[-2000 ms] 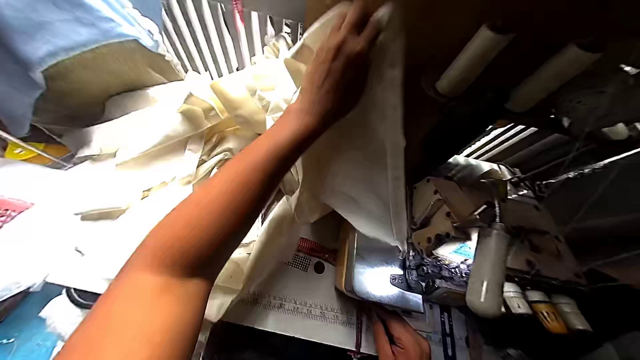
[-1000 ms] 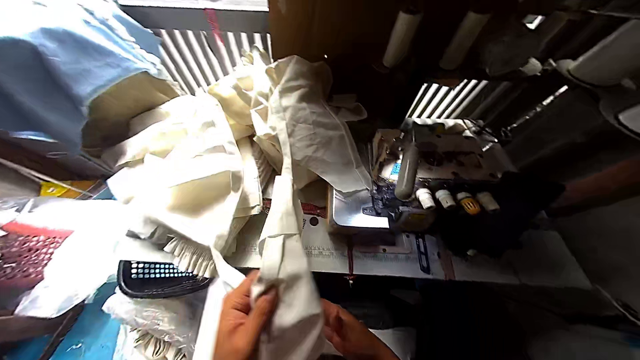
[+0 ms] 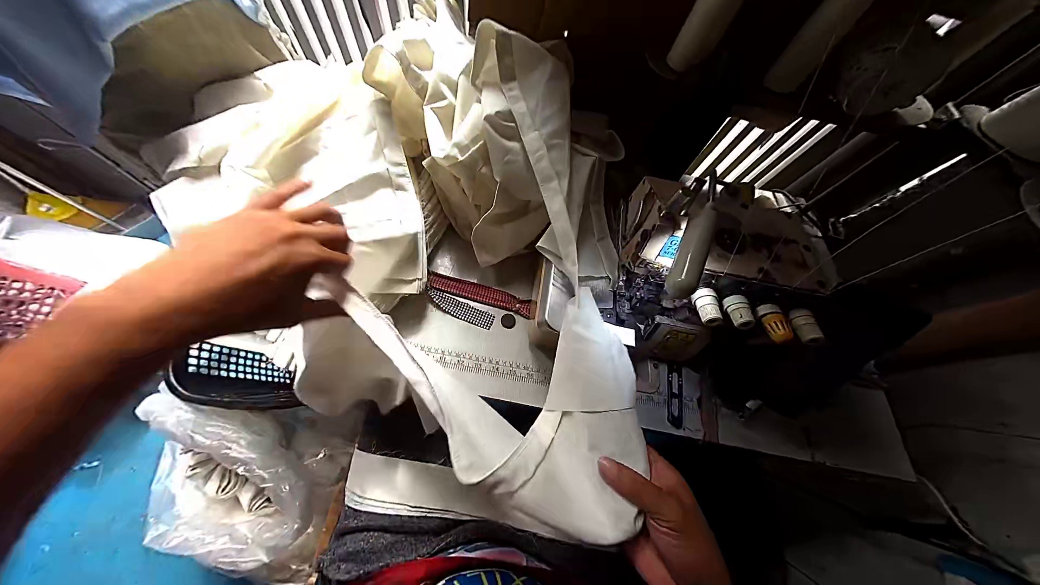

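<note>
My right hand (image 3: 670,520) grips the lower right end of a cream fabric piece (image 3: 593,439), thumb on top, above my lap. From there a narrow strip of the cloth runs up left to my left hand (image 3: 268,252), which is blurred; the strip passes at its fingers, and whether they close on it cannot be told. Another strip goes up to a heap of cream cloth (image 3: 504,162). A stack of cream pieces (image 3: 325,187) lies behind my left hand. The sewing machine (image 3: 666,301) stands right of the cloth, its needle area partly hidden.
A ruler scale (image 3: 487,367) marks the table edge, with red and black checked strips (image 3: 479,291) behind it. At left are a black basket (image 3: 236,382), a clear plastic bag (image 3: 219,504) of cloth pieces and a pink basket (image 3: 36,301). Thread cones (image 3: 707,32) stand behind the machine.
Two seconds ago my left arm reached up with the cloth by the machine; one second ago both hands were low at the cloth. Now my left hand has moved up and left, spreading away from the right.
</note>
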